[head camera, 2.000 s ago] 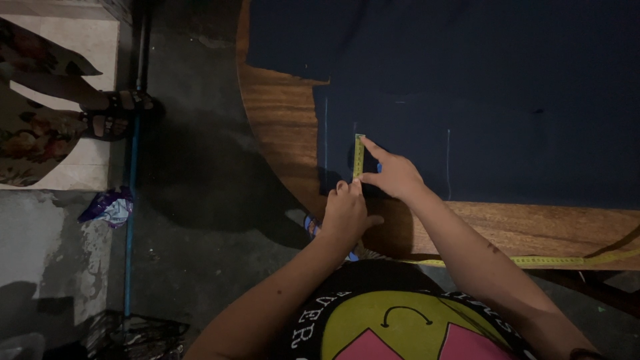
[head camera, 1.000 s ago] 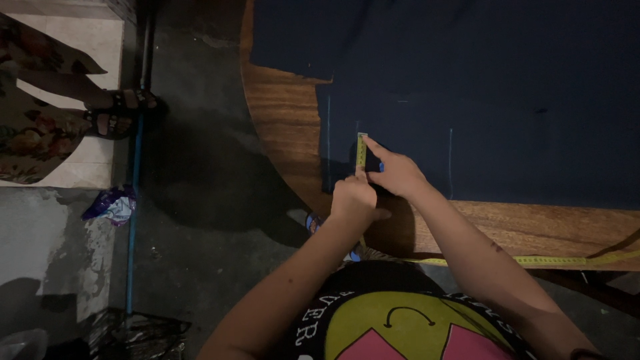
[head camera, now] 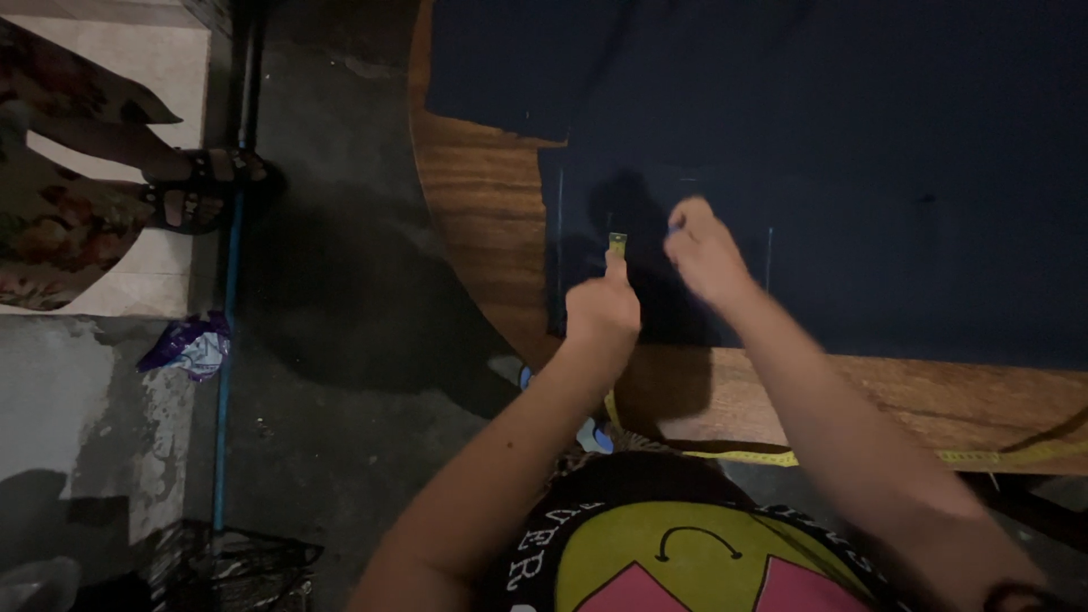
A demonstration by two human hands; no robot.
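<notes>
Dark navy fabric (head camera: 892, 263) lies spread over a wooden table, with thin pale chalk-like lines marked on it. My left hand (head camera: 603, 310) presses the end of a yellow measuring tape (head camera: 618, 243) against the fabric with an outstretched finger, near the cloth's left part. The rest of the tape runs below that hand and along the table's near edge. To the right of the tape end, my right hand (head camera: 701, 246) is over the fabric with curled fingers and a small blue thing between them, partly hidden and blurred.
The rounded wooden table edge (head camera: 476, 255) curves at the left. Beyond it, a person's sandalled feet (head camera: 200, 191) rest by a tiled step. A blue pole (head camera: 227, 365), a purple plastic wrapper (head camera: 191, 347) and a dark wire rack (head camera: 246, 561) are at the left.
My right hand has moved off the tape end, up and to the right. My left hand keeps to the tape, its finger now extended towards the tip.
</notes>
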